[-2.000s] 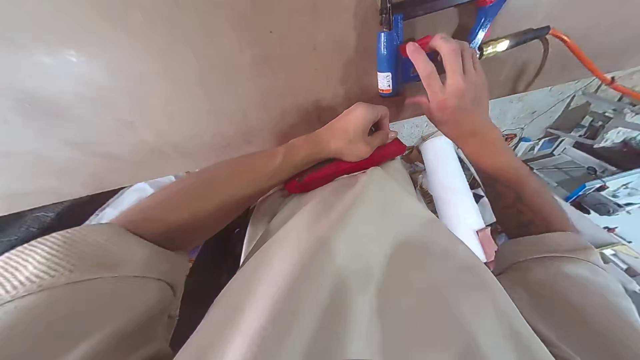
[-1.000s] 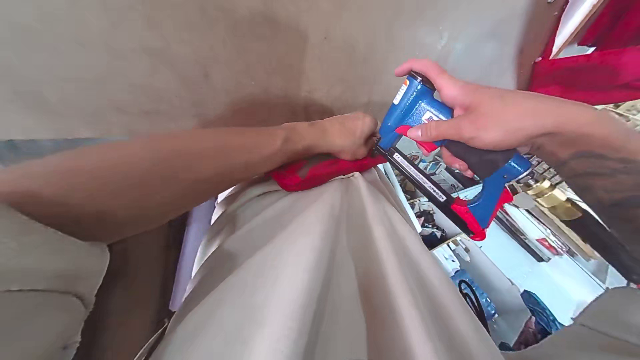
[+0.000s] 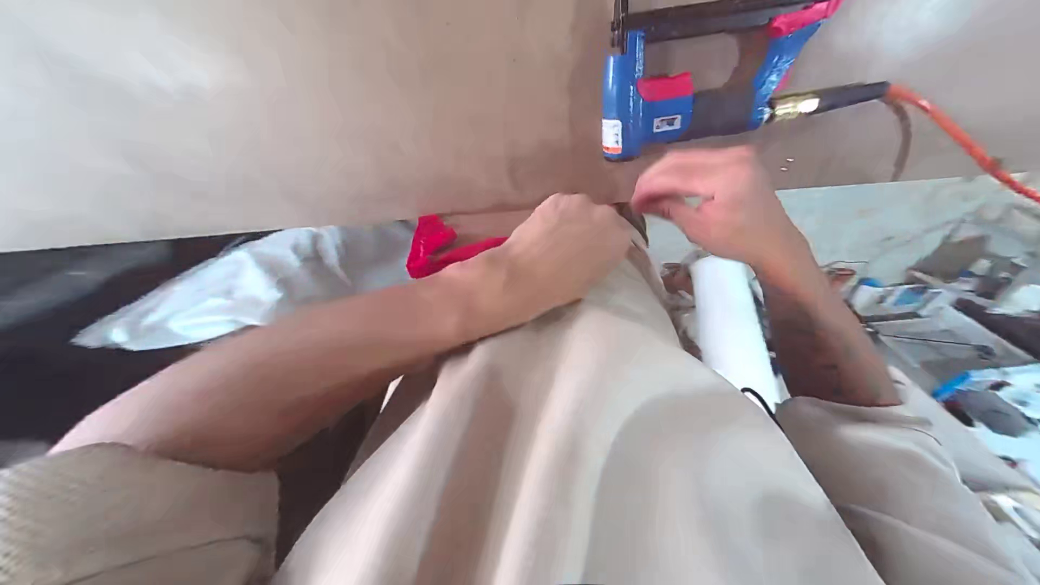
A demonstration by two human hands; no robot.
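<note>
A blue and red pneumatic stapler (image 3: 691, 89) lies on the brown tabletop (image 3: 366, 106) at the upper right, an orange air hose (image 3: 951, 134) joined to it. Just below the stapler, my right hand (image 3: 715, 195) is raised with curled fingers, blurred; whether it pinches anything cannot be told. My left hand (image 3: 569, 248) is a fist at the table edge, and what lies inside its fingers is hidden. Red fabric (image 3: 439, 248) shows beside the left hand, along the edge. Beige cloth (image 3: 601, 422) hangs below both hands.
A white roll (image 3: 735, 325) stands below the table edge, near my right forearm. Silvery plastic sheeting (image 3: 244, 284) lies under the edge at the left. Boxes, containers and other clutter (image 3: 959, 325) fill the floor area at the right.
One second ago the stapler was in my right hand, next to my left; now it lies on the table, let go. The view has shifted.
</note>
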